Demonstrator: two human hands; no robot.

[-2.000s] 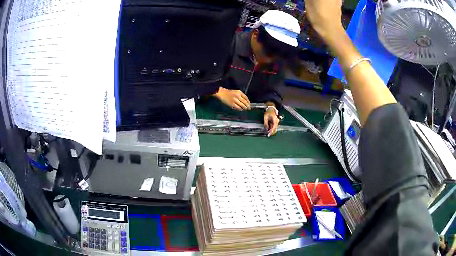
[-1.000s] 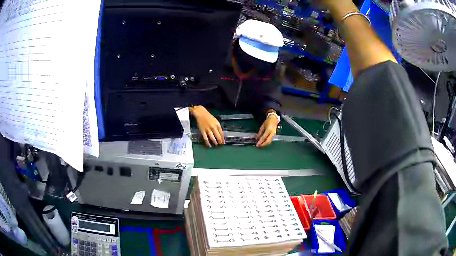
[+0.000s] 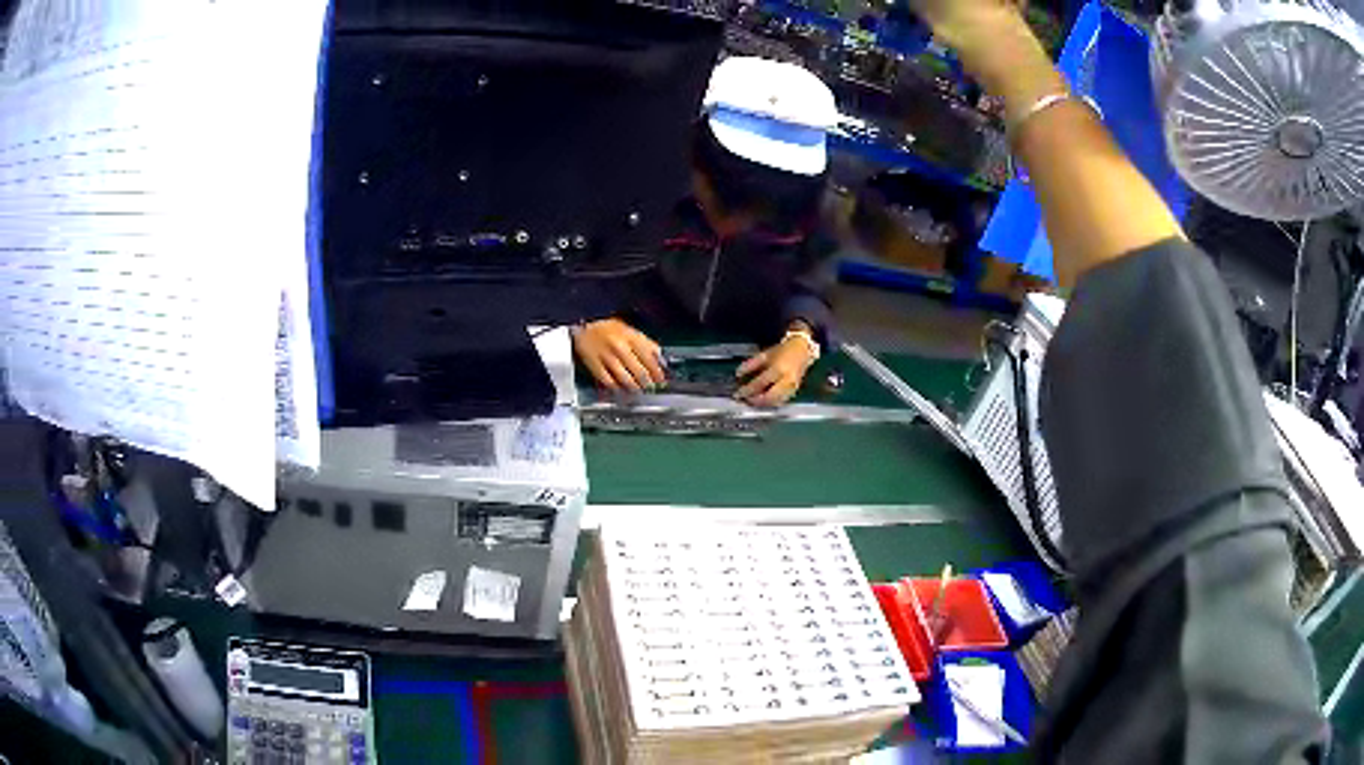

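My right arm in a dark grey sleeve reaches up along the right side, with a thin band at the wrist. My right hand (image 3: 972, 18) is cut off by the top edge, so its fingers are hidden. My left hand is not in the picture. Nearest in front is a tall stack of component sheets (image 3: 748, 625), its white top face covered with rows of small dumbbell-like shapes. A red parts bin (image 3: 975, 613) and a blue parts bin (image 3: 1011, 685) stand right of it.
A person in a white cap (image 3: 770, 112) sits across the green conveyor (image 3: 703, 472), both hands at a strip fixture (image 3: 700, 386). A black monitor back (image 3: 501, 180), grey machine (image 3: 404, 546), calculator (image 3: 299, 702) and hanging paper (image 3: 150, 224) stand left. A fan (image 3: 1272, 127) is upper right.
The view has shifted slightly. My right arm stays raised. The person across has brought both hands together at the fixture, and a strip now lies on the belt nearer me.
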